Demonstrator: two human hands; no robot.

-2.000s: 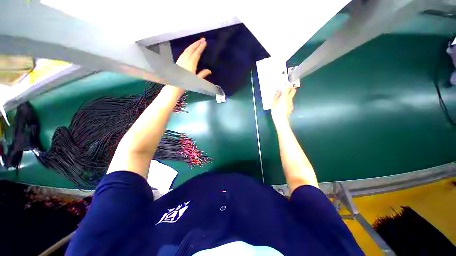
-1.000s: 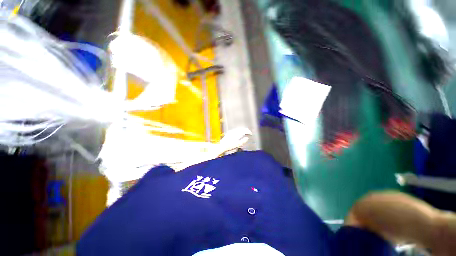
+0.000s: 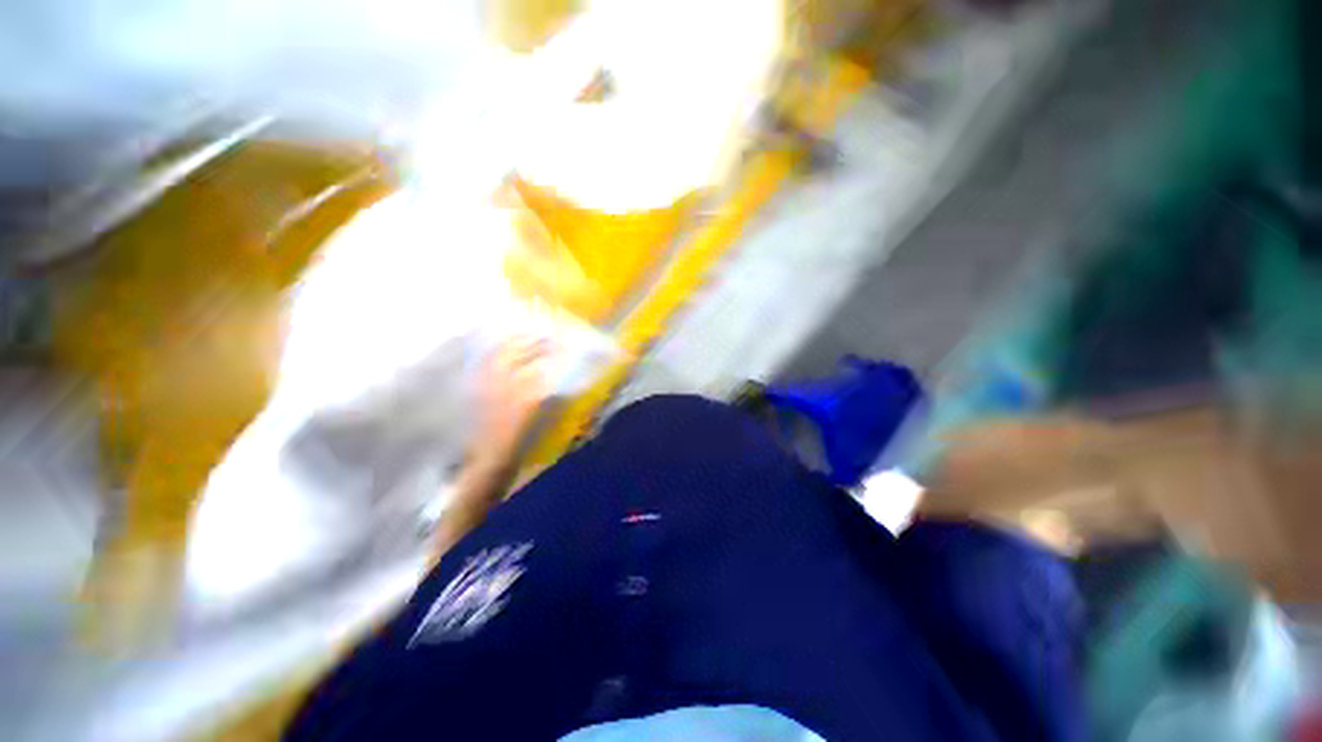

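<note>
The view is strongly blurred. White wires (image 3: 341,435) hang in a thick, overexposed hank at the left. My left hand (image 3: 515,380) is small and blurred at the right side of the white wires. I cannot tell whether it touches or holds them. My right arm (image 3: 1102,471) reaches out to the right beside my dark blue shirt. The right hand is smeared and cannot be told from the forearm, so its grip is not readable.
Yellow floor (image 3: 174,377) shows at the left, with a grey strip (image 3: 768,290) running diagonally beside it. A bright blue object (image 3: 855,413) lies just in front of me. A blurred green surface (image 3: 1160,189) is at the upper right, with dark shapes on it.
The view has swung from the green bench with black wires to the white wires and yellow floor. My left hand has left the dark sheet, my right hand the white paper.
</note>
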